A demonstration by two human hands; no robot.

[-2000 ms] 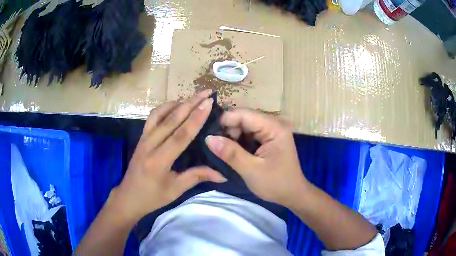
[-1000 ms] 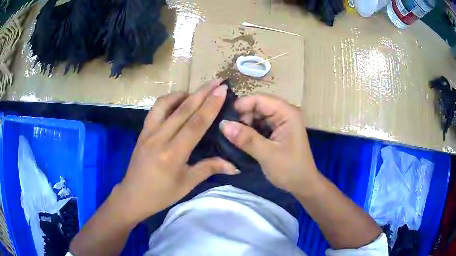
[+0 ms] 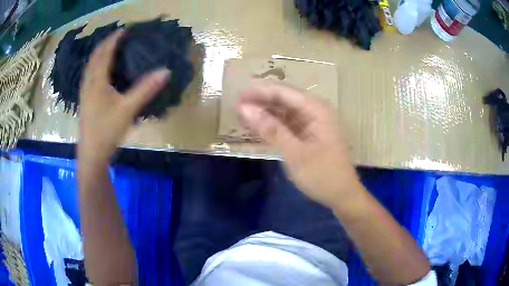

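Observation:
My left hand [image 3: 106, 95] is at the left side of the table, blurred, with fingers and thumb around a dark cloth piece [image 3: 139, 56] on top of the ragged black pile. My right hand [image 3: 296, 128] is above the tan cardboard pad [image 3: 326, 100], blurred, fingers loosely curled, with nothing visible in it. It hides the white glue dish. A thin stick tip [image 3: 311, 86] shows beside it. A cotton swab [image 3: 301, 59] lies along the pad's far edge. Brown stains [image 3: 272, 73] mark the pad.
More black pieces [image 3: 343, 19] lie at the far edge, beside a yellow item [image 3: 385, 15], a white bottle [image 3: 410, 15] and a labelled jar [image 3: 453, 18]. A dark clump [image 3: 498, 117] is at right. Beige slatted parts [image 3: 19, 92] lie far left. Blue crates [image 3: 33, 223] stand below.
My hands have moved apart. My left hand went left to the black pile with the cloth piece. My right hand let go of the cloth and now covers the dish.

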